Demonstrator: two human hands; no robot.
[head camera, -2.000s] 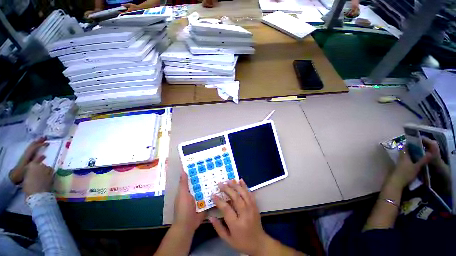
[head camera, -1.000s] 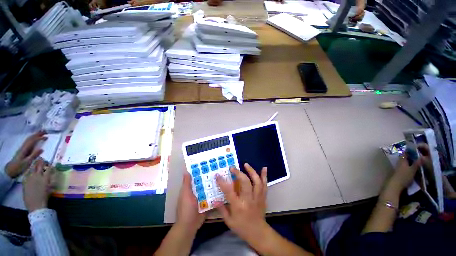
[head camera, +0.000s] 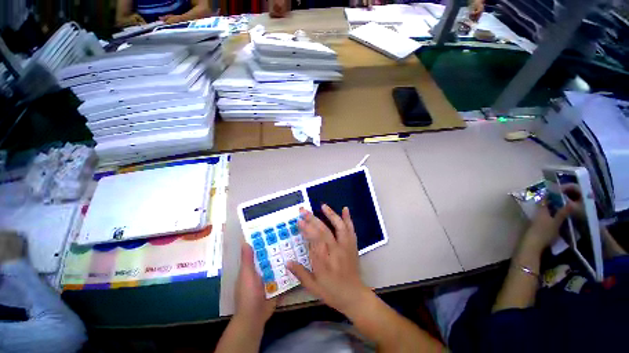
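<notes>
The white calculator with writing pad (head camera: 314, 224) lies slightly tilted on the grey-beige bench, keys on its left half and a blank black panel on its right. Its display strip looks plain grey. My left hand (head camera: 252, 284) grips its lower left edge, thumb along the side. My right hand (head camera: 332, 258) is over the keypad, palm down, fingers spread, holding nothing; fingertips are at the upper right keys and the panel's edge. The hand hides some lower right keys. A thin white stylus (head camera: 363, 161) shows at the calculator's top edge.
Tall stacks of white cases (head camera: 148, 103) stand behind on brown cardboard (head camera: 358, 103) with a dark smartphone (head camera: 412, 106). At left, a white unit (head camera: 148, 201) lies on a printed sheet (head camera: 138, 262). Neighbours' arms are at both sides; the right one holds a white unit.
My right hand has moved up the keypad towards the upper right keys. The display showed dark digits a second ago and now looks plain. The left neighbour's hands have drawn back.
</notes>
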